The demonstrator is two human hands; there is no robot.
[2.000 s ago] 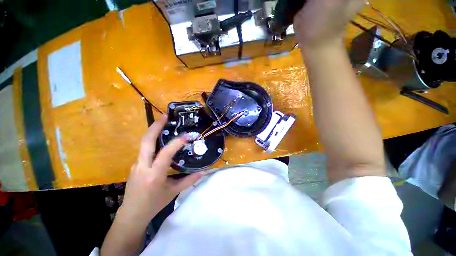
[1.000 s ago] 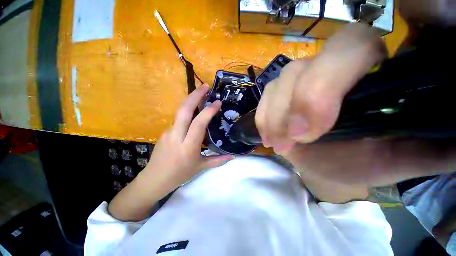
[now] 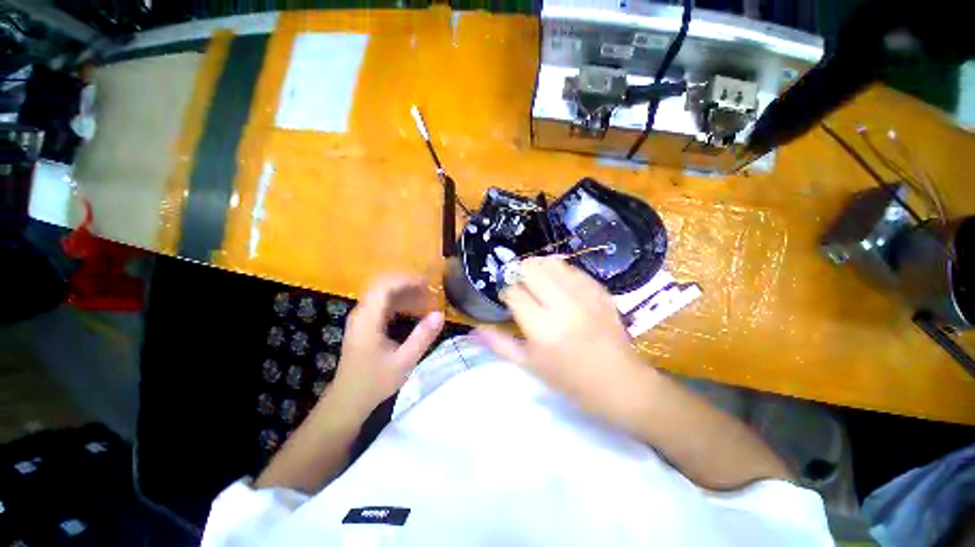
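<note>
The open black appliance housing (image 3: 481, 251) lies near the bench's front edge, with a white part inside. The black teardrop-shaped cover (image 3: 612, 237) lies to its right, joined by thin lead wires (image 3: 577, 252). My right hand (image 3: 561, 326) reaches over the housing's right side, fingertips at the white part; whether it grips anything is unclear. My left hand (image 3: 390, 337) is left of and below the housing, thumb and fingers apart, empty. The electric screwdriver (image 3: 845, 69) is a dark blurred shape at the upper right, out of my hands.
The twin screw feeder (image 3: 668, 91) stands at the bench's far edge. A white slotted part (image 3: 661, 303) lies below the cover. A sleeved cable (image 3: 428, 139) runs up from the housing's left. Another unit (image 3: 903, 251) is at the right. A black tray (image 3: 214, 374) is below the bench at left.
My right hand has let go of the screwdriver and is now at the housing. My left hand has moved off the housing, down and left. The screwdriver has moved up and right.
</note>
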